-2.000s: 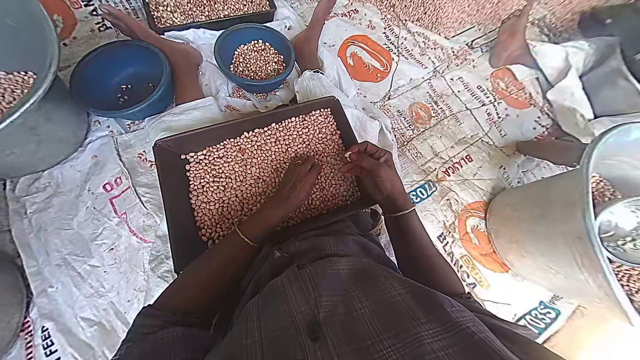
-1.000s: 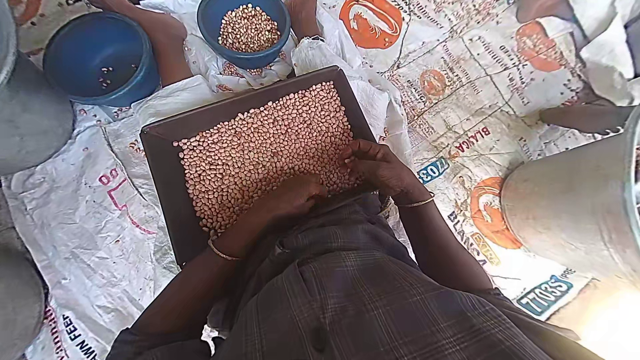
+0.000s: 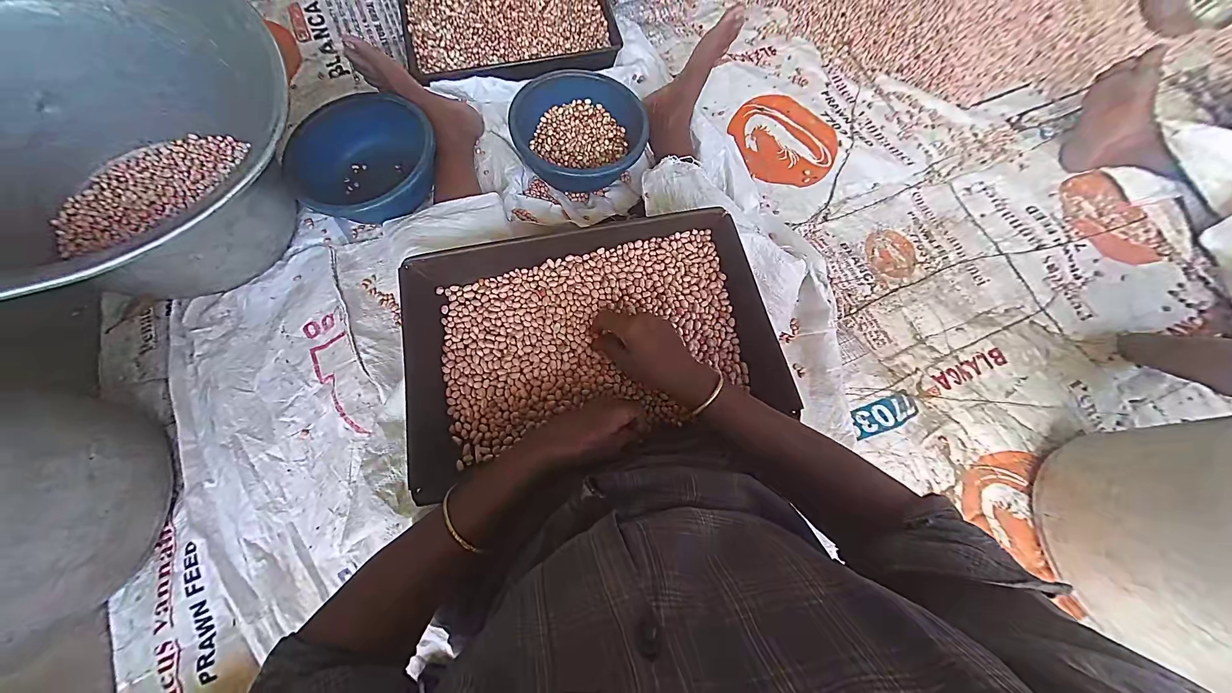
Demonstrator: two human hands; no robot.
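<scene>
A dark rectangular tray [image 3: 422, 385] rests against my lap, spread with pinkish shelled peanuts [image 3: 539, 327]. Low over the near edge of the nuts is my left hand [image 3: 602, 428], partly in shadow; its fingers curl down and what they hold cannot be seen. My right hand [image 3: 650, 351] reaches over the middle of the nuts, thumb and fingertips bent close together at their surface; whether a nut is between them is not clear. Each wrist wears a thin bangle.
Beyond the tray stand a blue bowl of nuts [image 3: 577, 168] and another blue bowl [image 3: 395, 144] with a few dark bits, beside a person's bare feet. A second nut tray [image 3: 515, 67] lies farther off. Metal basins [image 3: 217, 255] are at left, a metal vessel [image 3: 1145, 539] at right. Printed sacks cover the floor.
My right hand has moved left from the tray's right side to the middle of the nuts. My left hand is nearer the tray's front edge than two seconds ago. The view has shifted.
</scene>
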